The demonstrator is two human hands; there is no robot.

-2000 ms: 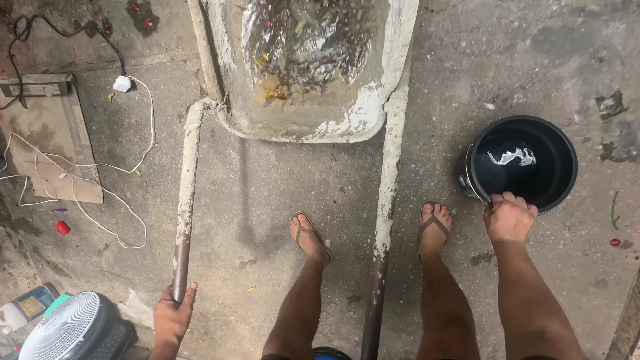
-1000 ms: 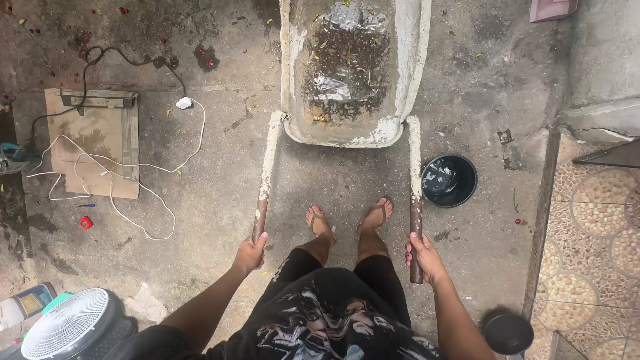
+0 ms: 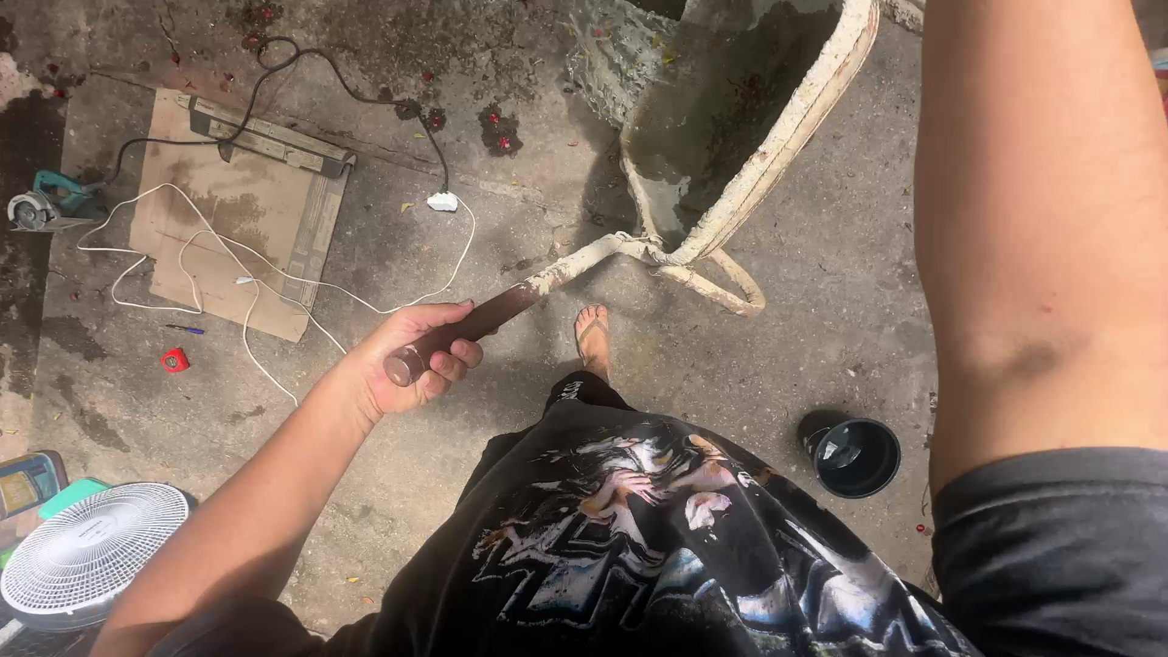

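Note:
My left hand [image 3: 424, 356] is closed around the brown grip of a wheelbarrow handle [image 3: 497, 310], whose tube is crusted with dried cement. The wheelbarrow tray [image 3: 776, 137] is tipped on its side at the top centre, its pale rim slanting up to the right. Water and wet grey residue [image 3: 616, 59] lie on the ground at its left edge. My right arm reaches up along the right side of the view; the right hand is beyond the top edge, and what it touches is hidden.
A black bucket [image 3: 856, 456] stands right of my body. On the left lie flat cardboard [image 3: 242, 210], a circular saw [image 3: 55, 201], a white extension cord [image 3: 443, 202], a red tape measure [image 3: 174, 359] and a pen [image 3: 184, 328]. A white fan [image 3: 96, 547] is at bottom left.
The wheelbarrow has gone from upright to tipped over. My right hand, on the right handle a second ago, has left it and gone up out of view. The left hand still grips its handle.

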